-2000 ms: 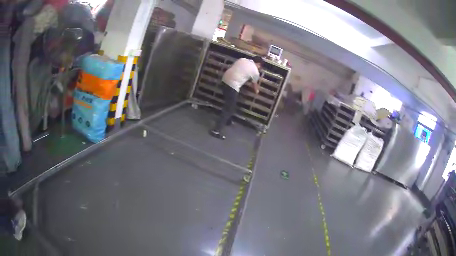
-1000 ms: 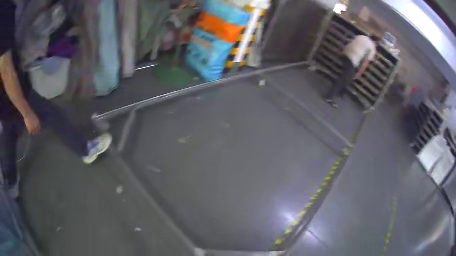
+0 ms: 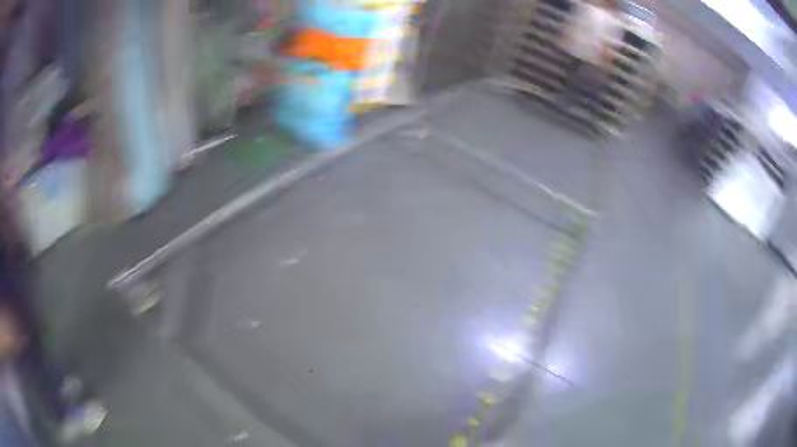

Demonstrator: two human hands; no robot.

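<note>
Neither of my hands shows in the head view, which is blurred by motion. Nearest in front of me is a large low metal frame, its long rail [image 3: 253, 194] running on the floor from the left up to the back. A cross bar [image 3: 507, 171] joins it near the far end and reaches toward the yellow floor line. The frame encloses grey floor. Its near end is blurred.
A multi-tier rack [image 3: 546, 48] stands at the back with a person [image 3: 594, 39] bent at it. A blue and orange sack [image 3: 323, 74] stands beyond the rail. White sacks [image 3: 748, 194] stand at right. Another person [image 3: 22, 375] is partly visible at the left edge.
The view has swung down and toward the floor frame. The person at the left, seen mid-stride a second ago, now shows only as a blur at the lower left edge.
</note>
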